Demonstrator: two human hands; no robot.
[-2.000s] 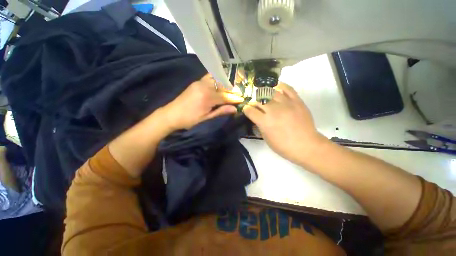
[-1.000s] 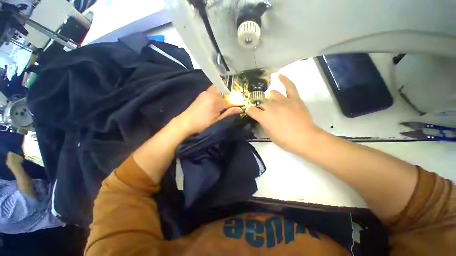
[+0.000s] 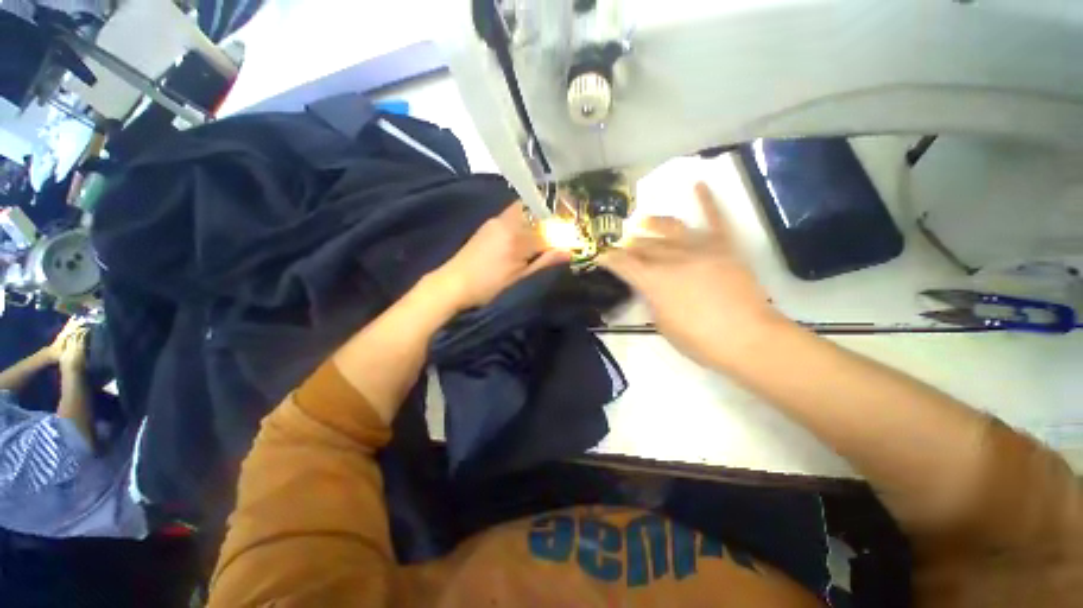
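A large dark garment (image 3: 273, 249) with thin white lines covers the left of the table and hangs over my lap. My left hand (image 3: 505, 258) pinches its folded edge just left of the lit needle area of the white-grey sewing machine (image 3: 760, 71). My right hand (image 3: 683, 279) lies at the right of the presser foot, slightly blurred, with its fingertips at the cloth and one finger raised. Whether these fingertips grip the cloth is not clear. The foot and needle are mostly hidden by glare.
A black smartphone (image 3: 819, 208) lies on the machine bed at right. Blue-handled thread snips (image 3: 1004, 310) lie farther right. Another person's arm and striped sleeve (image 3: 48, 445) show at far left, near another machine (image 3: 65, 264). A small blue piece (image 3: 391, 107) lies behind the garment.
The view has shifted, so phone and snips appear farther left. My right hand's fingers have spread and it is blurred. My left hand stays at the cloth beside the needle.
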